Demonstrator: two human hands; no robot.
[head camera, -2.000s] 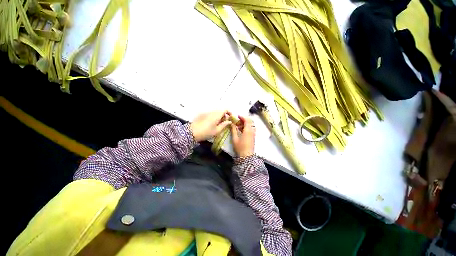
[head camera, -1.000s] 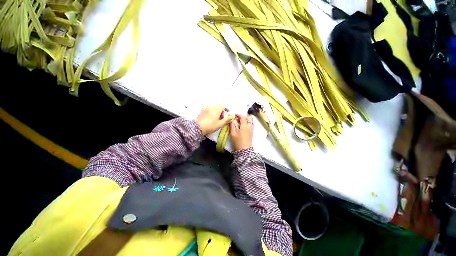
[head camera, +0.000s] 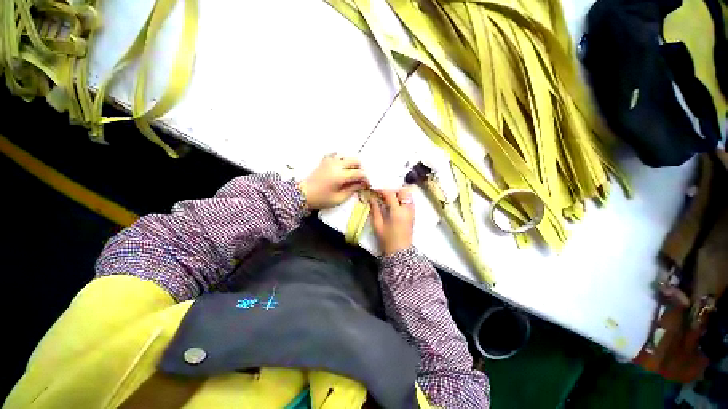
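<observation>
A yellow-green strap (head camera: 358, 224) hangs from between my fingertips over the front edge of the table. My left hand (head camera: 331, 182) grips its upper end from the left, and my right hand (head camera: 394, 217) holds it from the right. The fingertips of both hands meet at the strap end and partly hide it, so I cannot tell if it is folded. A glue brush (head camera: 453, 228) with a clotted black head lies just right of my right hand.
A loose pile of straps (head camera: 511, 96) lies at the upper right, with a pale ring (head camera: 517, 211) on its lower ends. More straps (head camera: 49, 60) overhang the white table (head camera: 279, 72) at upper left. A dark cloth item (head camera: 638, 80) lies far right. A round dark container (head camera: 501, 331) stands below the table.
The view has shifted a little. Both hands stay at the strap end; the fingers have changed position slightly, with my left hand now arched higher over it.
</observation>
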